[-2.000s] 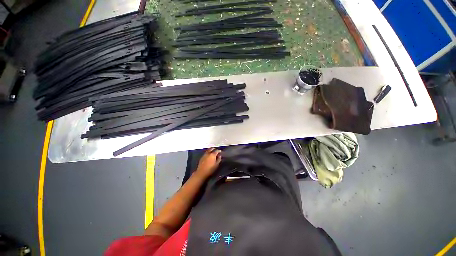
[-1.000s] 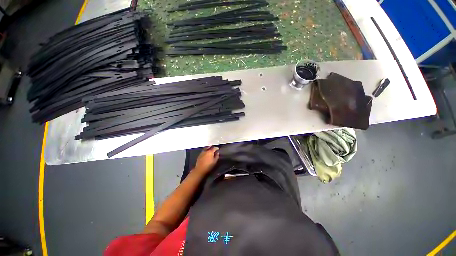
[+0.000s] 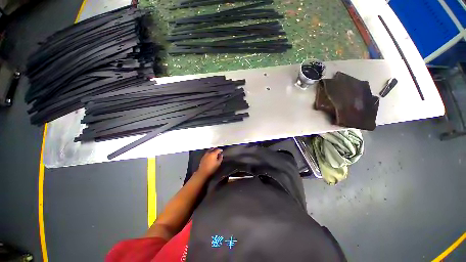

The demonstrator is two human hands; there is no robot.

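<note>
My left hand (image 3: pixel 211 161) rests on my lap against the dark apron (image 3: pixel 245 215), just below the table's front edge. Its fingers look curled, but whether they hold anything cannot be told. My right hand is not in view. In front of me a pile of flat black straps (image 3: pixel 163 110) lies on the silvery table (image 3: pixel 278 115), with one strap slanting across it. A small paint cup (image 3: pixel 310 74), dark inside, stands to the right. Dark brown leather pieces (image 3: pixel 350 100) lie beside the cup.
A larger pile of black straps (image 3: pixel 89 56) lies at the left. Rows of straps (image 3: pixel 230 28) lie on the green speckled surface (image 3: pixel 317 30). A short dark piece (image 3: pixel 389 87) and a single thin strip (image 3: pixel 401 56) lie at the right. Pale green cloth (image 3: pixel 340 151) sits below the table.
The view has shifted slightly, so the table and its things appear a little further left and higher. My left hand stays on my lap. Nothing on the table has visibly moved.
</note>
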